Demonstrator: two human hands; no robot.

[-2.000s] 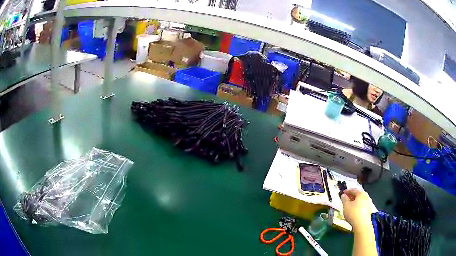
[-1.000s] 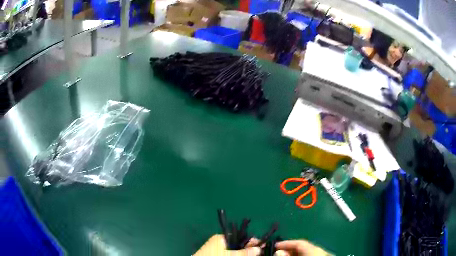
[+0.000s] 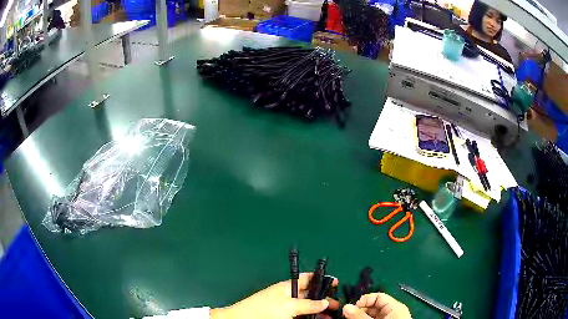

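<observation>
My left hand (image 3: pixel 280 301) is at the bottom centre, shut on a small bunch of black connector leads (image 3: pixel 320 280) whose ribbed ends point up. My right hand (image 3: pixel 377 306) is just right of it, with fingertips touching the dark ends at the bunch's right side; whether it grips one cannot be told. Both hands are cut by the bottom edge. A slim silver hand tool (image 3: pixel 430 300) lies on the table right of my right hand.
The green table (image 3: pixel 249 205) holds a pile of leads (image 3: pixel 280 81), a clear bag (image 3: pixel 127 180), orange scissors (image 3: pixel 400 222), a white marker (image 3: pixel 441 228) and a smartphone (image 3: pixel 432 134) on paper. A blue bin (image 3: pixel 509 255) stands right. A person (image 3: pixel 487 31) is opposite.
My right hand has come from the papers at the right to beside my left hand, which has come into view with the leads. The camera view has shifted, and the silver tool now shows.
</observation>
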